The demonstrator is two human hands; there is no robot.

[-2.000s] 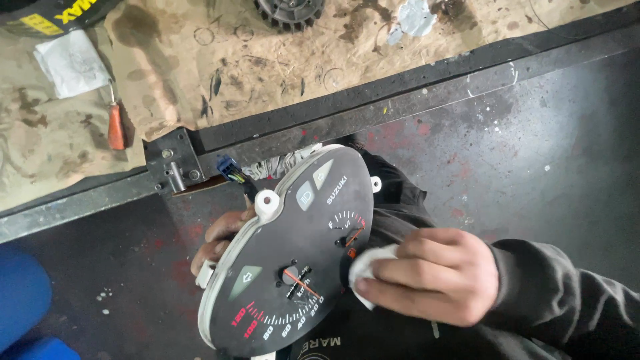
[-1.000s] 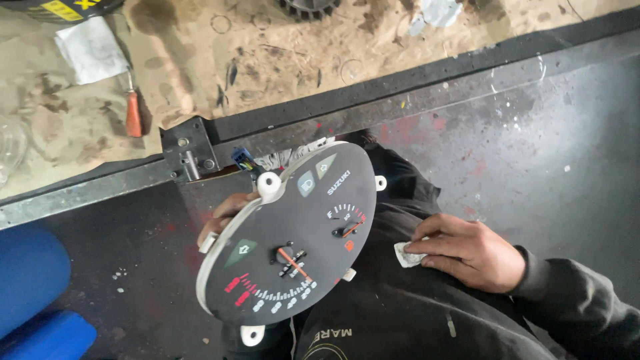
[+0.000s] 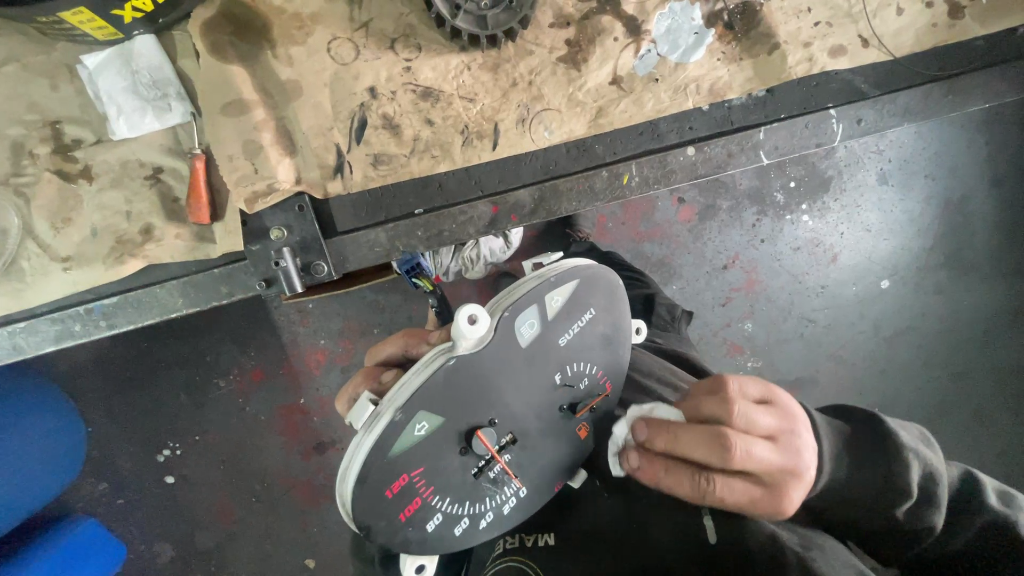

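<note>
A Suzuki instrument cluster (image 3: 480,384), with a black face, speedometer, fuel gauge and white rim, is held tilted by my left hand (image 3: 390,362). Only some fingers of that hand show, behind the rim; the rest is hidden. My right hand (image 3: 724,448) pinches a crumpled white wipe (image 3: 644,428) just right of the fuel gauge, near the cluster's edge. Whether the wipe touches the face, I cannot tell. A wiring connector (image 3: 414,268) in blue plastic, with a dark cable, shows above the cluster's upper left edge.
Stained brown paper (image 3: 448,104) covers the workbench, whose metal edge (image 3: 560,192) crosses the view. On it lie a red-handled tool (image 3: 199,188), a folded white cloth (image 3: 136,86) and a black toothed wheel (image 3: 482,18). Blue objects (image 3: 36,448) stand at lower left.
My right hand with the wipe was by the gauge's lower edge, drew away to the right, and is now back close to the cluster. My left hand has kept hold of the cluster.
</note>
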